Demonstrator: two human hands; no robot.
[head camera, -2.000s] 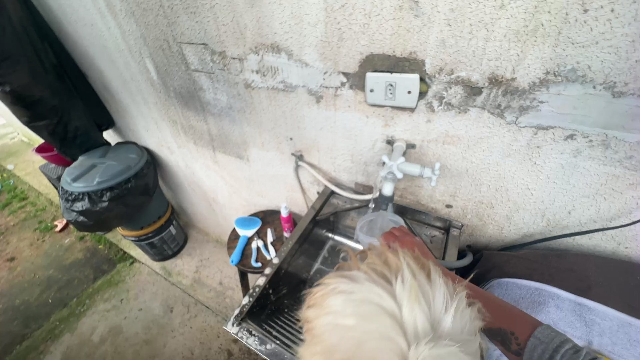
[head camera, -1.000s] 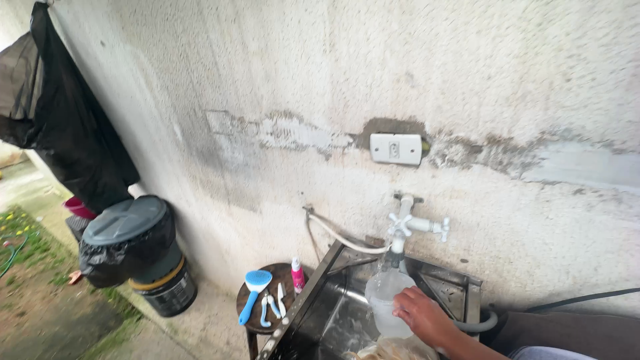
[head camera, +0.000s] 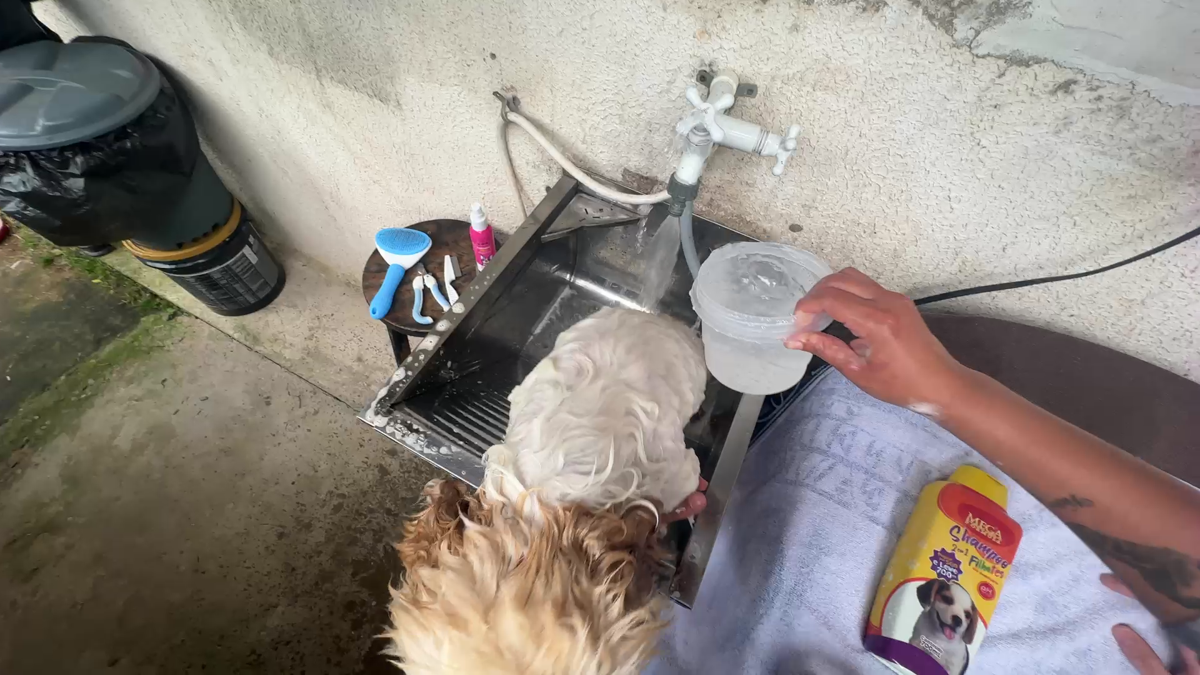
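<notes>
A dog with wet cream fur (head camera: 609, 403) stands in a metal washing sink (head camera: 431, 366), its tan, fluffy head (head camera: 530, 591) toward the bottom edge of the view. My right hand (head camera: 872, 328) grips the rim of a clear plastic tub (head camera: 755, 314) with water in it, held above the sink's right side. Only the fingers of my left hand (head camera: 689, 503) show, against the dog's side near its head; the rest is hidden. Water runs from the white tap (head camera: 698, 150) into the sink, left of the tub.
A yellow shampoo bottle (head camera: 947, 572) lies on a light blue towel (head camera: 797, 525). Fingers, whose is unclear, show at bottom right. A stool (head camera: 370, 272) holds a blue brush (head camera: 398, 262), clippers (head camera: 427, 298) and a pink spray bottle (head camera: 482, 237). Lidded bin (head camera: 75, 94) at left.
The tub in my right hand has moved from beneath the tap to the right of the running water. The view has tilted down, showing the dog and the shampoo bottle.
</notes>
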